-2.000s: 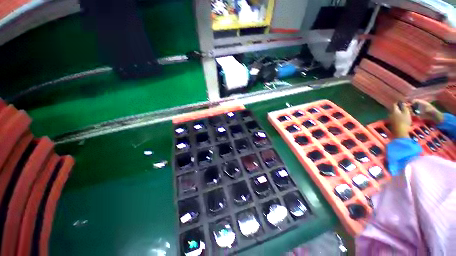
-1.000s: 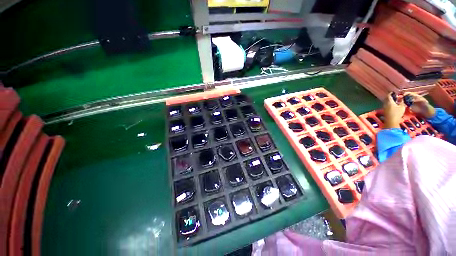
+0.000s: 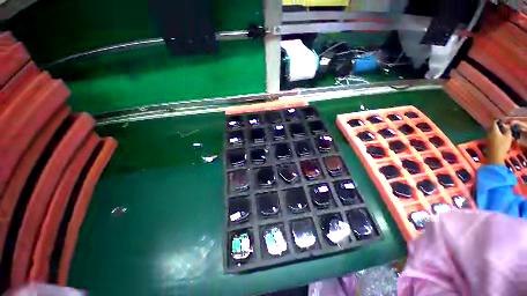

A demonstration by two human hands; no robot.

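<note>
A black foam tray lies on the green bench in front of me, with watch bodies in its pockets. Two watches in the nearest row, one at the near left corner and one beside it, show green and white on their faces. Small white labels sit on some watches. A red-orange foam tray full of watches lies to the right; pink striped fabric covers its near right corner. Neither of my hands is in view; a bit of pink cloth shows at the bottom left edge.
Thick red-orange foam trays stack at left and far right. Another person's hand in a blue sleeve holds a dark item over another orange tray. A metal rail, post and white roll stand behind. Small scraps lie on the bench.
The view has shifted, so the trays appear further right and more of the left stack shows. Pink cloth now shows at the bottom left. The near-left watches' screen graphics look different.
</note>
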